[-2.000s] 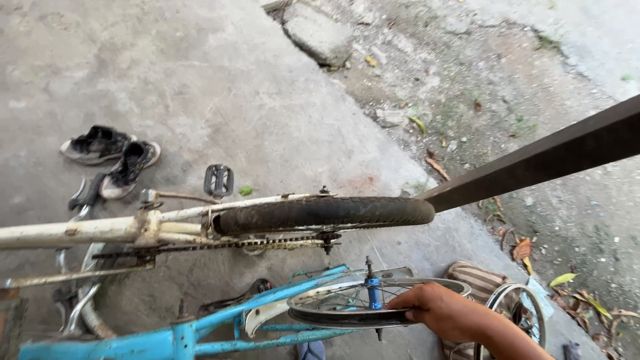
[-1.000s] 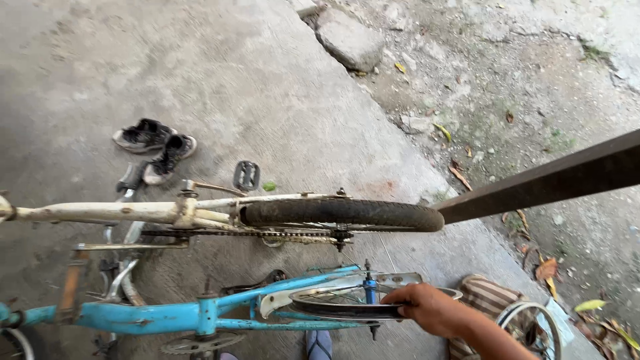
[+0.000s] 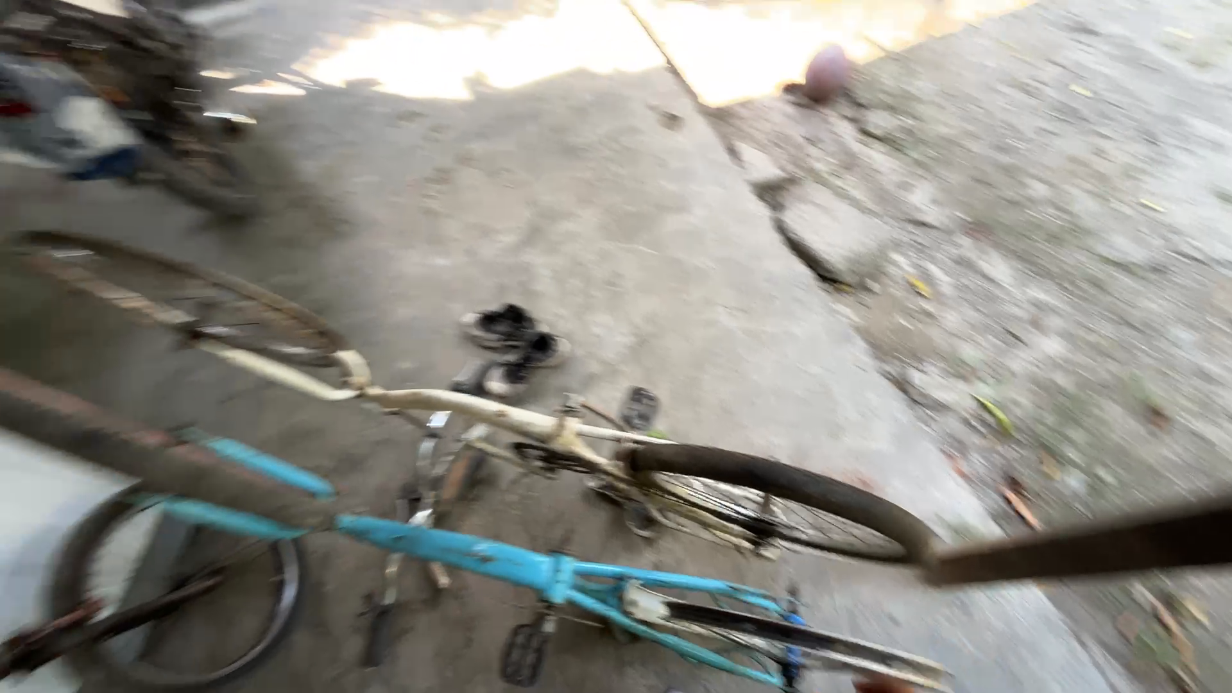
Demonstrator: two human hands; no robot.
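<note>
Only a small part of my right hand (image 3: 884, 684) shows at the bottom edge, at the bare rim of a bicycle wheel (image 3: 818, 640) with a blue hub (image 3: 793, 635). Most of that hand is cut off. The wheel lies along the rear end of a turquoise bicycle frame (image 3: 452, 547), beside a white fender piece (image 3: 645, 602). My left hand is out of view. Above the turquoise frame in the view is an upside-down cream bicycle frame (image 3: 481, 409) with a tyred rear wheel (image 3: 799, 481). The view is blurred.
A dark post (image 3: 1088, 544) crosses at right, near the tyre. Black shoes (image 3: 515, 342) lie on the concrete. A thick brown bar or post (image 3: 164, 457) crosses the left side, over another wheel (image 3: 289, 597). A dark vehicle (image 3: 144, 87) stands upper left, a broken concrete edge (image 3: 818, 260) upper right.
The view has swung left and up, so my right hand now shows only at the bottom edge; earlier its fingers were plainly on the wheel rim.
</note>
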